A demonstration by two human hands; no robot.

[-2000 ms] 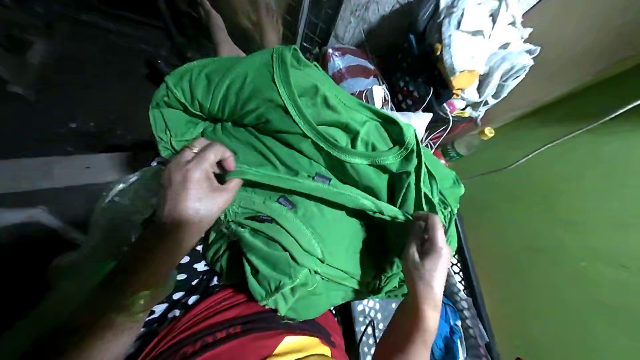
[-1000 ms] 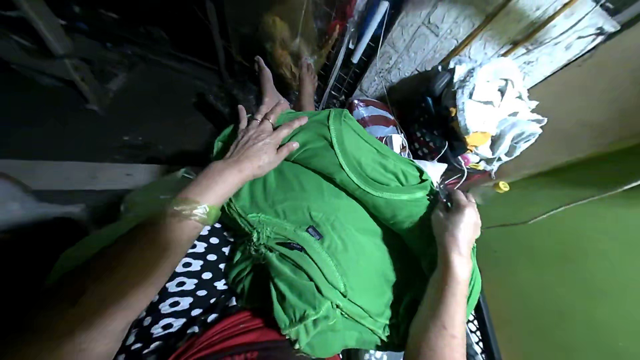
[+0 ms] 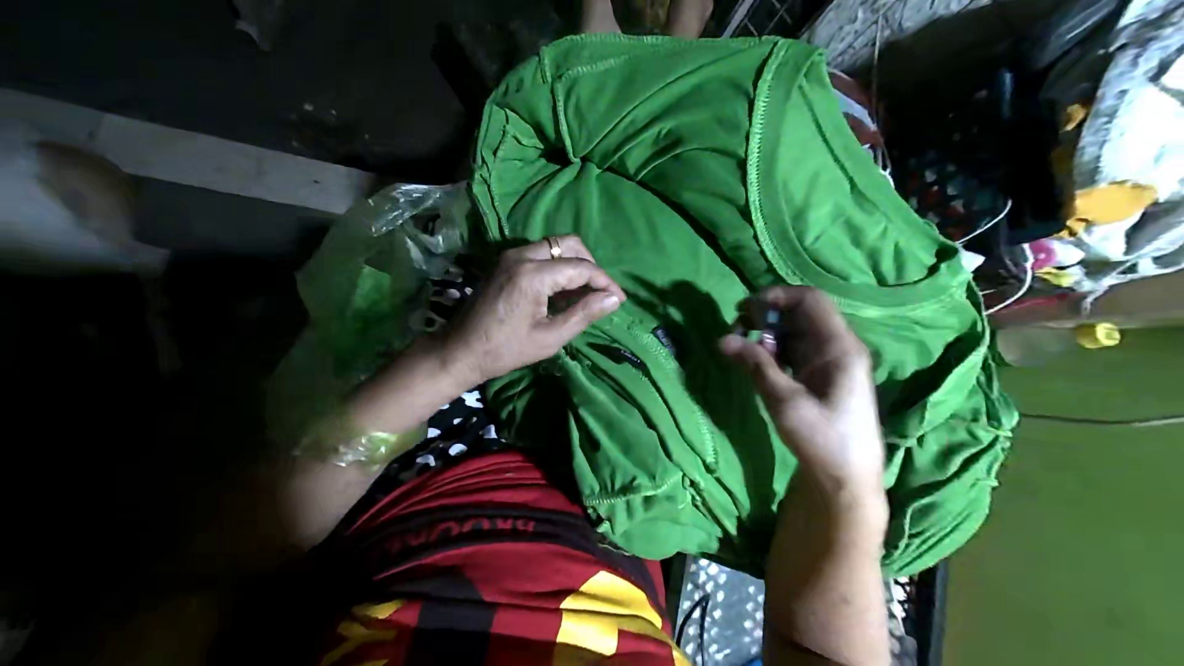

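Note:
Green shirts, piled with their ribbed necklines and overlocked seams showing, lie across my lap. Over the pile's left side is my left hand, a ring on one finger, with thumb and index fingertips pinched together; whether anything thin is between them cannot be told. My right hand is above the middle of the cloth, its fingers closed around a small dark tool, perhaps thread snips, blurred and mostly hidden. Small dark labels show on the fabric between my hands.
A clear plastic bag is beside the pile at left. White and yellow cloth scraps, thin cords and a bottle with a yellow cap are at right, by a green wall. Part of another person shows at far left.
My left hand has come off the cloth, where it lay flat, and its fingers have drawn together. My right hand has moved from the shirt's right edge in toward the middle.

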